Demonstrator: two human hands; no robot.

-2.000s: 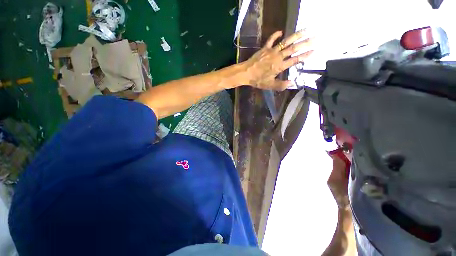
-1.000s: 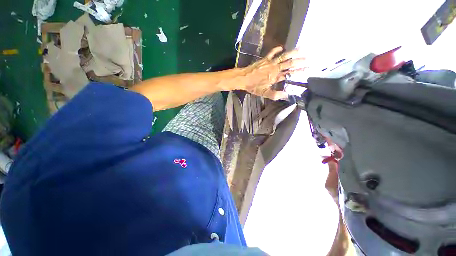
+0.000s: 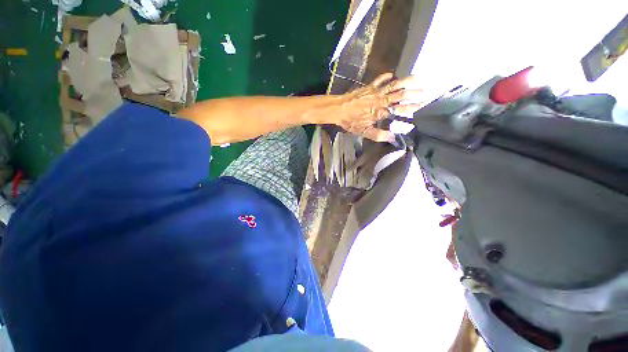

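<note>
The grey cutting machine (image 3: 551,206) fills the right side. Its front lies close to my left hand; knife and base plate are hidden. My left hand (image 3: 375,106) lies palm down with fingers spread at the near edge of the overexposed white-topped fabric lay (image 3: 385,282), holding nothing, thumb close to the machine's front. My right hand (image 3: 452,254) is a sliver beside the red handle (image 3: 449,220), mostly hidden under the housing; the forearm shows below. Grey-brown offcut strips (image 3: 337,158) stand out at the lay's edge, with a curved cut flap beside them.
The worn brown table edge (image 3: 320,220) runs beside my body. A dark bar (image 3: 606,49) lies on the white sheet at upper right. Behind me, a wooden pallet (image 3: 72,110) with beige pieces (image 3: 155,58) stands on the green floor (image 3: 282,41) among scraps. A white strip hangs at the table edge.
The machine has shifted left in view and turned slightly, covering more of my right hand. My left hand stays at the lay edge near its front. More of the offcut strips shows than two seconds ago.
</note>
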